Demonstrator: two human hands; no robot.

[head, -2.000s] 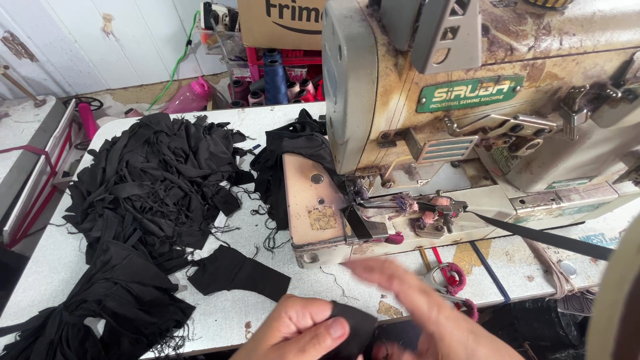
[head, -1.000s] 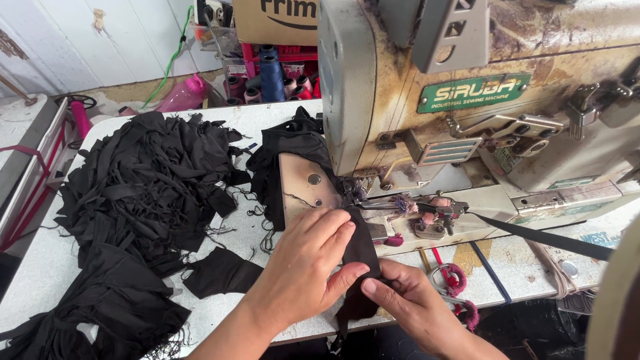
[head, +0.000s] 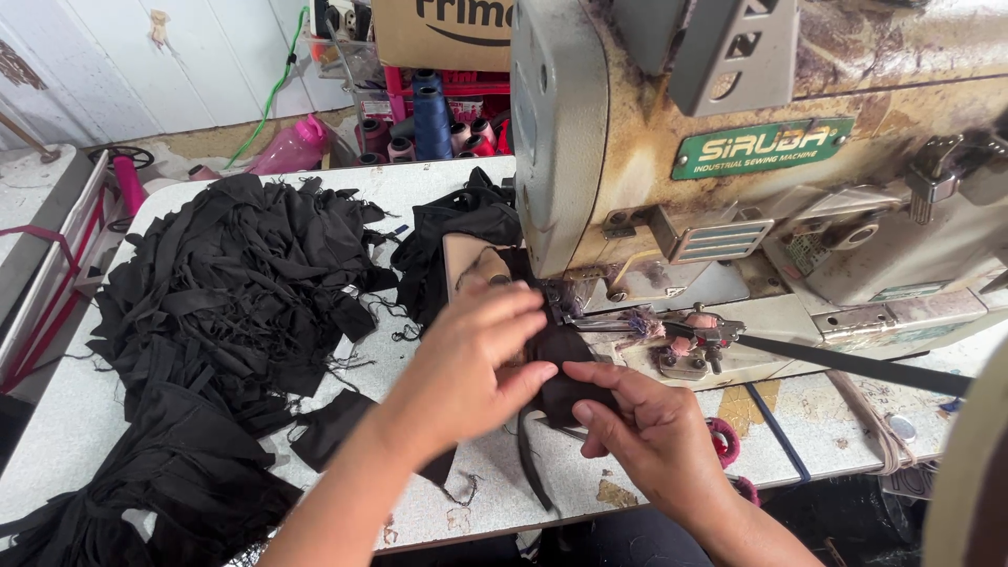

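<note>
A black fabric piece (head: 571, 386) runs under the presser foot area of the Siruba industrial sewing machine (head: 567, 142). My left hand (head: 465, 366), slightly blurred, lies over the fabric's left side just before the needle area, fingers spread; whether it grips the cloth cannot be told. My right hand (head: 646, 425) pinches the fabric's near right edge between thumb and fingers. A black strip (head: 858, 366) comes from the right into the folder attachment (head: 701, 339) beside the foot. A narrow dark strip (head: 531, 465) hangs below the fabric.
A large heap of black fabric pieces (head: 244, 291) covers the left of the white table (head: 488, 504). A loose black piece (head: 335, 425) lies nearer. More black cloth (head: 449, 228) sits behind the needle area. Thread cones (head: 431, 122) and a cardboard box (head: 445, 35) stand behind. Red-handled scissors (head: 723, 441) are at the front edge.
Two seconds ago both hands were at the table's front edge with a black piece. One second ago that piece was at the needle area, where it still lies under my hands.
</note>
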